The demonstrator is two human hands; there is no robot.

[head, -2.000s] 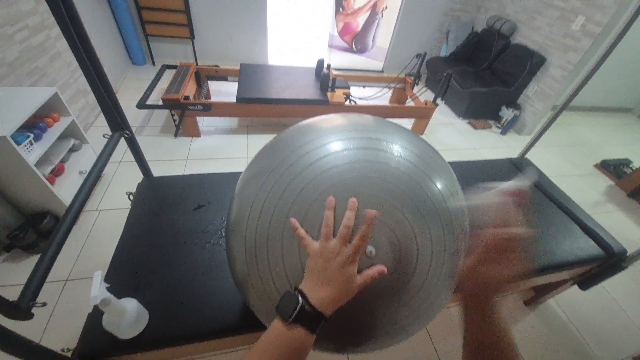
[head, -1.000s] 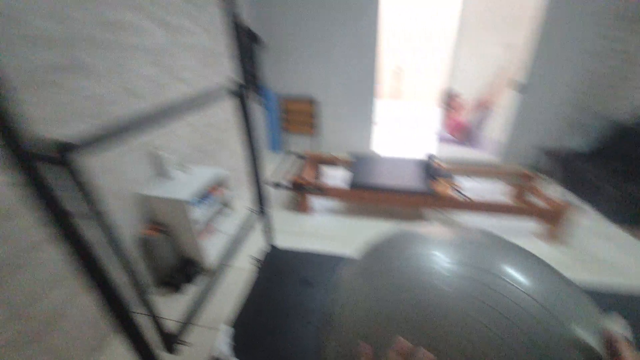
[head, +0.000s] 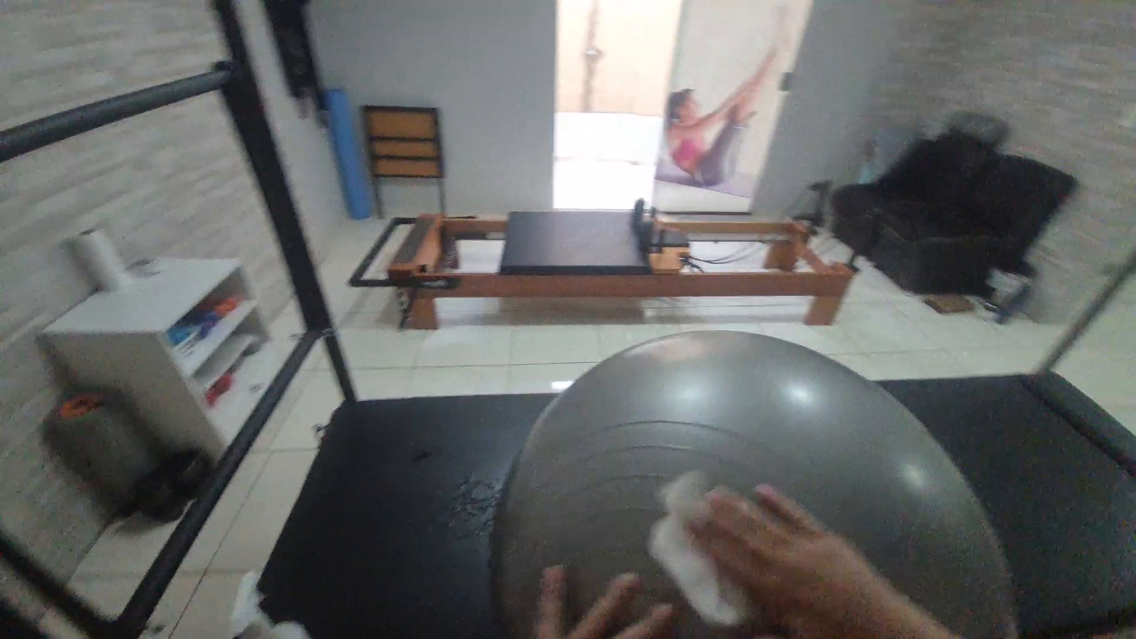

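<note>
A large grey exercise ball (head: 754, 408) rests on a black padded bench top (head: 382, 506). My right hand (head: 790, 559) presses a crumpled white cloth or paper towel (head: 697, 559) against the front of the ball; the hand is blurred. My left hand (head: 603, 612) lies with spread fingers low on the ball, only its fingers showing at the bottom edge. Wet drops (head: 475, 506) mark the bench top left of the ball. Part of a white spray bottle (head: 253, 612) shows at the bottom left.
Black metal posts and bars (head: 284, 195) frame the bench on the left. Beyond it stands a wooden reformer (head: 621, 284) on the tiled floor. A white shelf unit (head: 142, 302) with a paper roll (head: 99, 259) is at left, dark armchairs (head: 950, 213) at back right.
The view has tilted up and shifted. My right hand, a blur at the ball's right side two seconds ago, is now on its front with the white cloth or paper. My left hand sits lower in view.
</note>
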